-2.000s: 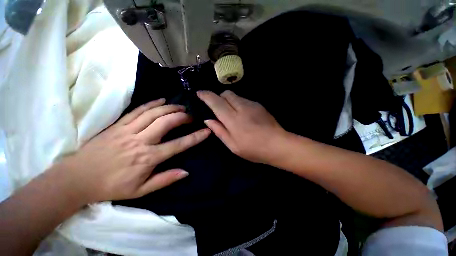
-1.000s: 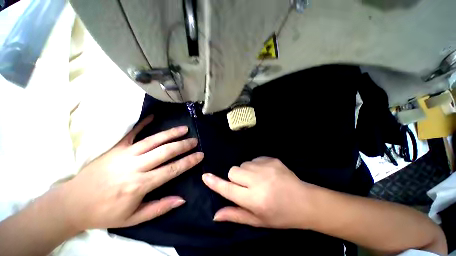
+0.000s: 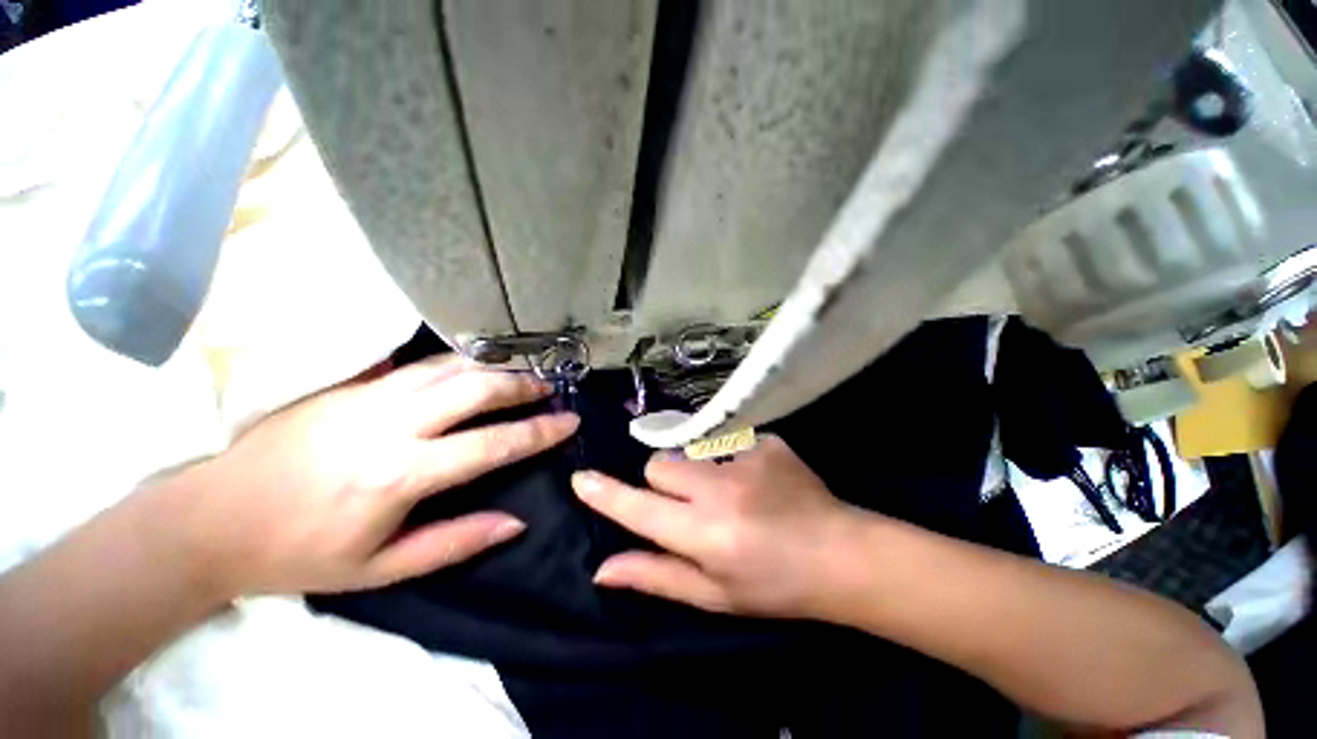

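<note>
Black fabric (image 3: 535, 621) lies under the large grey sewing machine head (image 3: 549, 173), with off-white fabric (image 3: 325, 282) beside it on the left. The presser foot area (image 3: 566, 378) shows small and unclear at the base of the head. My left hand (image 3: 361, 469) lies flat on the black fabric, fingers spread, fingertips just in front of the presser foot. My right hand (image 3: 737, 527) rests on the black fabric to the right, index finger extended near a faint seam line, other fingers bent. It is unclear whether it pinches cloth.
A grey rounded cylinder (image 3: 174, 195), possibly a lamp, hangs left of the head. A ribbed cream knob (image 3: 721, 443) sits behind my right hand. Black-handled scissors (image 3: 1141, 477), a yellow piece (image 3: 1232, 422) and a small pale roll (image 3: 1265, 361) are at the right.
The view has shifted closer over the machine head, which fills more of the picture. My hands have moved nearer to the presser foot since one second ago, still on the black fabric.
</note>
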